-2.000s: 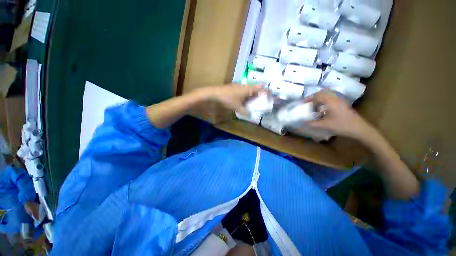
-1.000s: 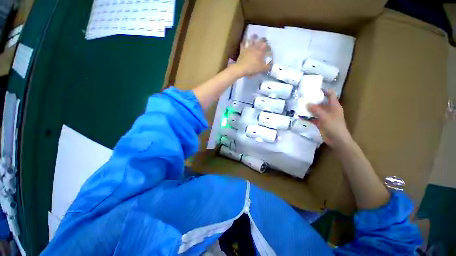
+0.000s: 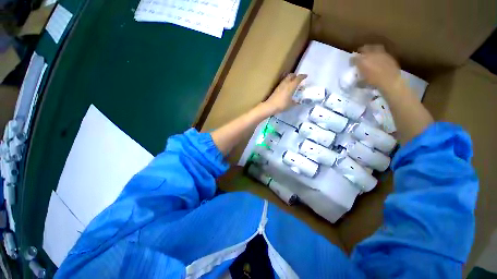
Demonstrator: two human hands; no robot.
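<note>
White cylindrical units point(image 3: 328, 118) lie in slanting rows on white layer sheets point(image 3: 322, 58) inside a large open carton point(image 3: 272, 65). Green lights point(image 3: 265, 136) glow at the left edge of the rows. My left hand point(image 3: 286, 93) is at the carton's left side, with its fingertips at a white unit point(image 3: 313, 94) at the upper end of a row; whether it grips it cannot be told. My right hand point(image 3: 377, 66) is blurred, above the sheet at the far end, with a white unit point(image 3: 350, 79) at its fingers.
Left of the carton is a green bench point(image 3: 136, 71). Printed label sheets point(image 3: 188, 15) lie at its far edge and plain white sheets point(image 3: 98, 158) lie nearer me. More white units point(image 3: 13, 147) lie along the far left. Carton flaps spread at the right.
My right hand has moved from the middle of the rows to the far end of the carton. My left hand has come off the far sheet down to the row's end. More units lie in rows.
</note>
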